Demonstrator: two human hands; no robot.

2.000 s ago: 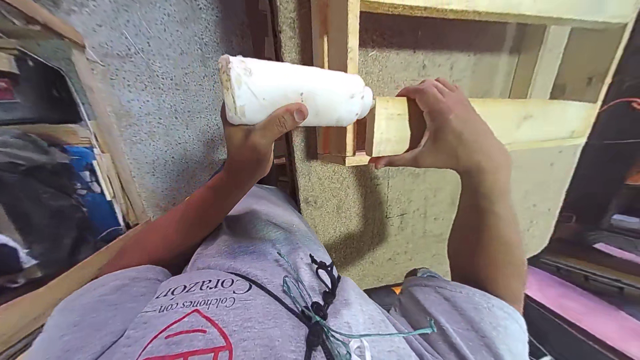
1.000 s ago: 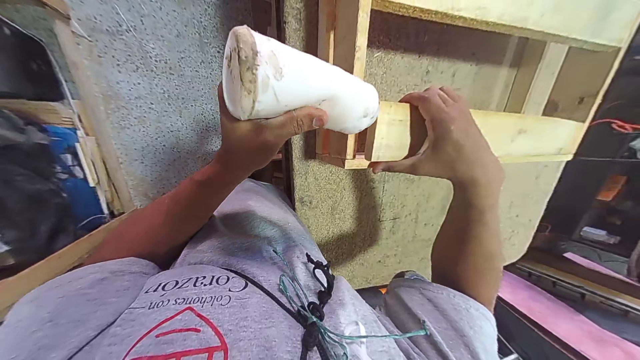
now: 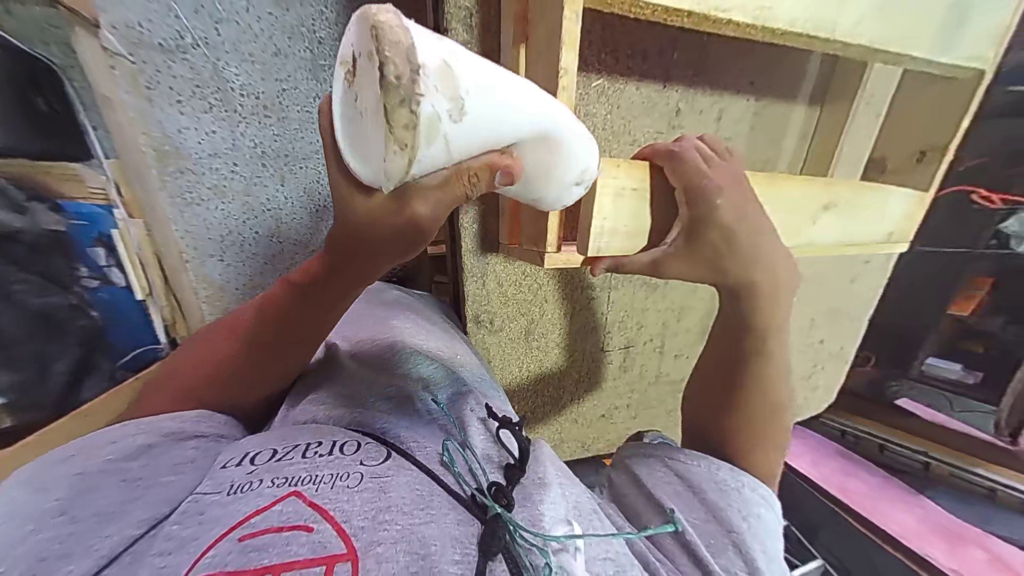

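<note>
My left hand (image 3: pixel 408 200) is closed around a white plastic bottle (image 3: pixel 480 104) with brown residue on its base. The bottle is tilted, its narrower end over the end of a pale wooden board (image 3: pixel 620 208); whether they touch is unclear. My right hand (image 3: pixel 704 216) grips that board near its end, thumb on the near edge and fingers over the far edge. The board is part of a wooden frame (image 3: pixel 564 72), and its end stands beside the frame's end piece, with a narrow gap between them.
The frame lies on a particle board surface (image 3: pixel 528 320). Left are a speckled grey surface (image 3: pixel 232 144), a blue object (image 3: pixel 112 272) and dark plastic. To the right lie a pink strip (image 3: pixel 904 504) and a red cord (image 3: pixel 984 196). Cords hang at my waist.
The bottle has tipped so that more of its base faces me, and its narrow end has come lower over the board's end. My right hand has stayed on the board.
</note>
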